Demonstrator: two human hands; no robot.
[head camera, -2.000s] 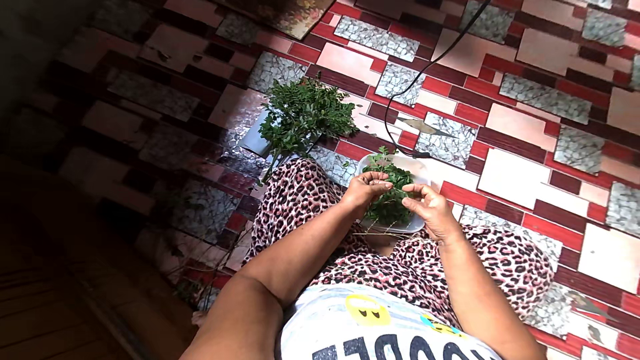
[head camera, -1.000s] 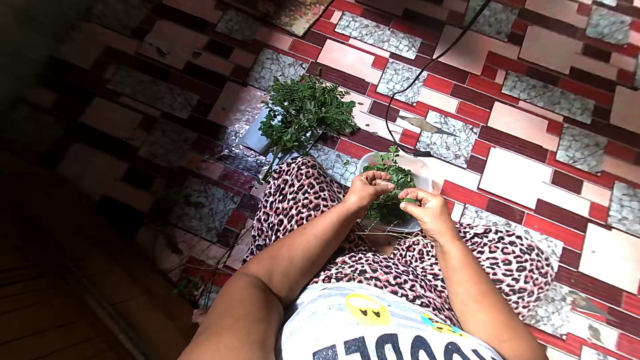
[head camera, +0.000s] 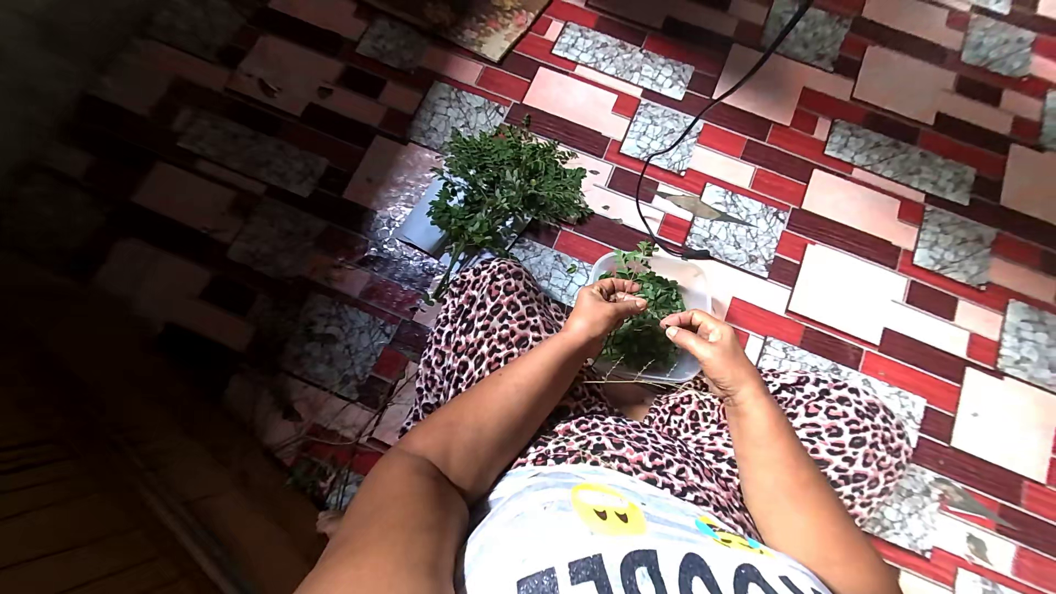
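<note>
My left hand (head camera: 609, 308) pinches a thin leafy green sprig (head camera: 634, 262) over a clear plastic container (head camera: 700, 285). Opposite it, my right hand (head camera: 708, 346) has thumb and forefinger close together at the container's right side; whether something small is between them cannot be told. Loose green leaves (head camera: 648, 338) fill much of the container, which sits in front of my lap. Thin bare stems (head camera: 635, 381) lie across its near edge. Beyond my left knee, a large bunch of leafy stems (head camera: 511, 181) rests over a bluish-grey object (head camera: 425, 221).
A black cable (head camera: 709, 107) curves over the patterned floor (head camera: 858, 280) and ends near the container's far edge. A patterned mat (head camera: 495, 29) lies at the top. Scattered stems and leaves (head camera: 318, 478) are on the floor at my left, in shadow.
The fingers of my right hand have shifted slightly away from my left hand. The bunch of leafy stems and the container stay where they were.
</note>
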